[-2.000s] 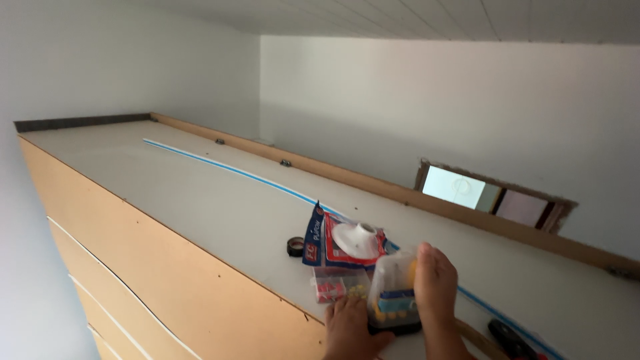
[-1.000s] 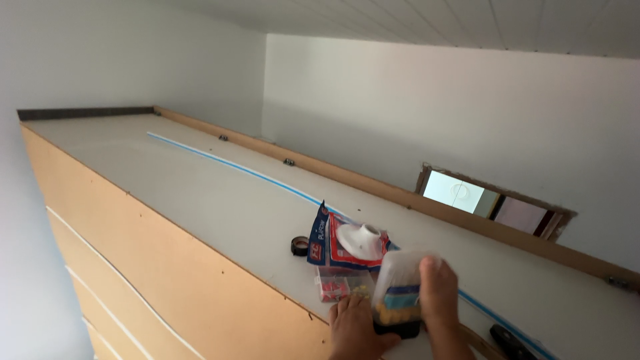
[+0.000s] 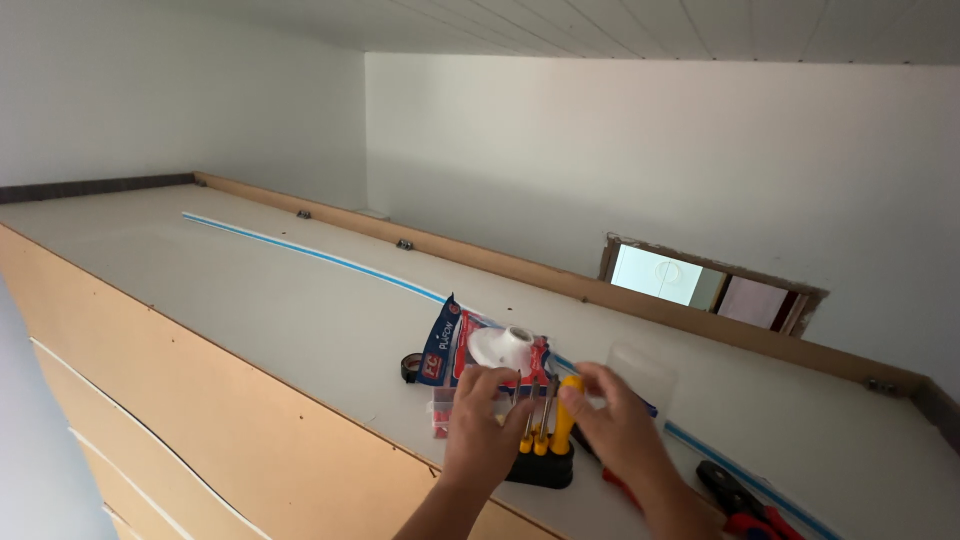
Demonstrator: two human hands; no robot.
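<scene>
A black screwdriver-set stand (image 3: pixel 541 469) rests near the front edge of the cabinet top, with yellow-ended screwdriver shafts (image 3: pixel 533 420) and a yellow handle (image 3: pixel 568 416) upright in it. My left hand (image 3: pixel 480 424) is at the shafts, thumb and fingers around one tip; whether it grips it is unclear. My right hand (image 3: pixel 611 416) has its thumb and fingers at the top of the yellow handle. A blurred clear plastic cover (image 3: pixel 641 375) is just behind my right hand. Behind both hands lies a packaged white plastic lamp holder (image 3: pixel 499 346).
Black tape (image 3: pixel 411 367) and a clear box of red pieces (image 3: pixel 441 420) are beside the package. A white-and-blue strip (image 3: pixel 330 259) runs along the cabinet top. Red-and-black pliers (image 3: pixel 731 491) lie at right. A raised wooden rail (image 3: pixel 495 265) with hinges borders the back, before a wall opening.
The clear cover has come off the screwdriver set, which stands exposed. My right hand has moved from the cover to the yellow handle, and my left hand has risen to the shafts.
</scene>
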